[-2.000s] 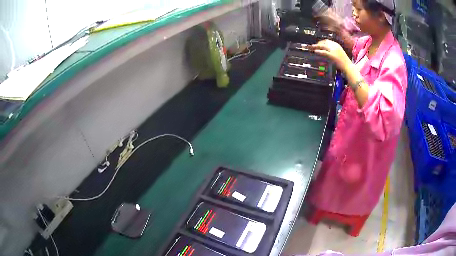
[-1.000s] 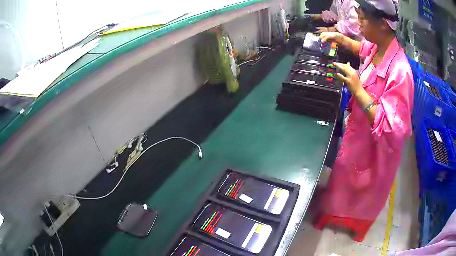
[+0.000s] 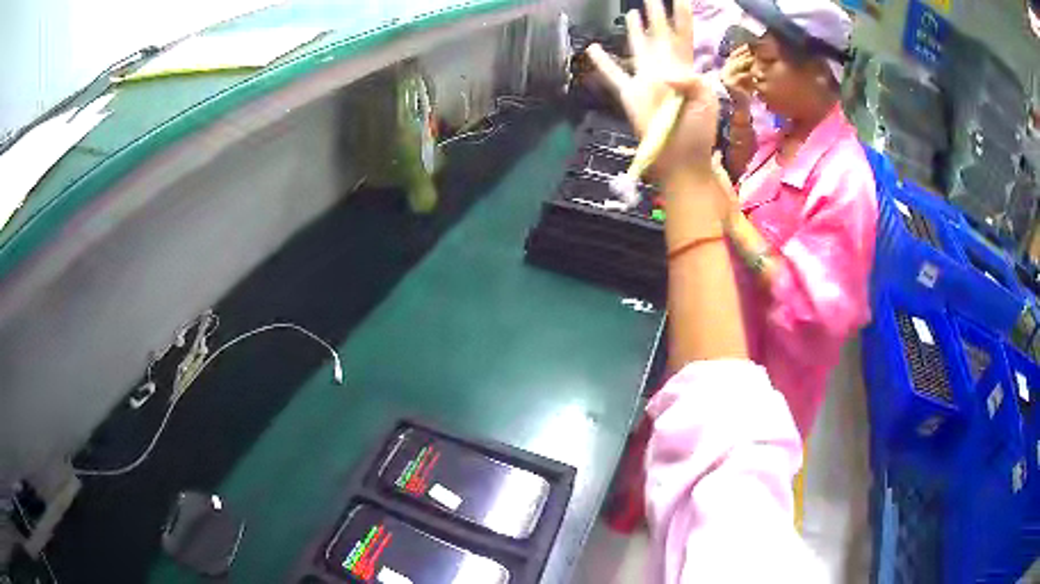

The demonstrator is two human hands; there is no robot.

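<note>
My right hand (image 3: pixel 673 103) is raised at the top centre, fingers spread upward, in a pale pink sleeve. A blurred yellowish-green item with a white end (image 3: pixel 658 137) lies across its palm, apparently held by the folded thumb. My left hand is not in view. A black phone tray (image 3: pixel 560 513) lies at the bottom centre, cut off by the lower edge. Two phones show in it, the upper phone (image 3: pixel 502 493) and the lower phone (image 3: pixel 451 561). Both screens are lit with green and red text and carry a small white label.
A dark rounded pad (image 3: pixel 203 534) and a white cable (image 3: pixel 274 329) lie left of the tray. Stacked black trays (image 3: pixel 593 242) stand farther along the bench. A person in pink (image 3: pixel 815 217) is beyond my arm. Blue crates (image 3: pixel 918 365) stand right; a green fan (image 3: pixel 416 137) is by the wall.
My right hand has come into view, raised, with the yellowish-green item. The view has shifted, so the bench and trays appear farther left. The nearby person has a hand near the face.
</note>
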